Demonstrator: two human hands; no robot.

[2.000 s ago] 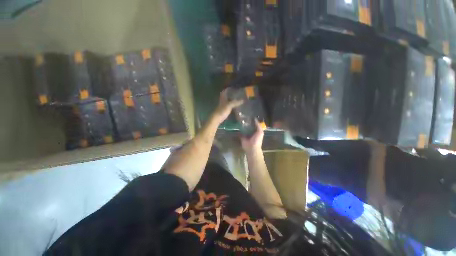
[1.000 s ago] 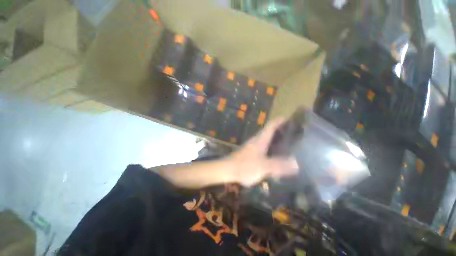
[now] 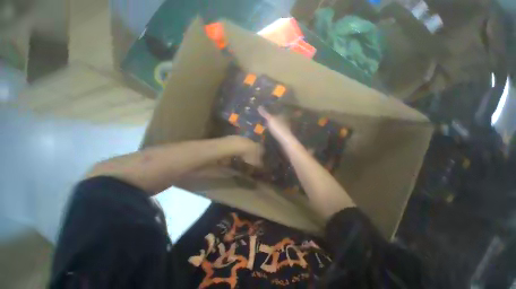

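The large open shipping carton (image 3: pixel 368 96) stands tilted across the middle of the view. Black product boxes (image 3: pixel 246 104) with orange corners lie inside it, with more boxes (image 3: pixel 334 144) towards its right end. My left hand (image 3: pixel 249 151) is inside the carton at the near side of the boxes, its fingers blurred and hidden. My right hand (image 3: pixel 270 119) reaches in from the right, fingertips against the right side of the brighter boxes. Blur hides whether either hand grips a box.
Behind the carton, a green surface (image 3: pixel 226 12) bears orange-red pieces (image 3: pixel 288 35) and crumpled green plastic (image 3: pixel 356 42). A yellow ring, perhaps tape (image 3: pixel 162 72), lies left of the carton. Dark product stacks (image 3: pixel 452 169) stand at right. Brown cartons (image 3: pixel 85 39) are at upper left.
The view has turned towards the carton, which is now central and closer. Both hands have moved from the product stacks at its right into the carton. The clear shiny wrap beside my hand is no longer seen.
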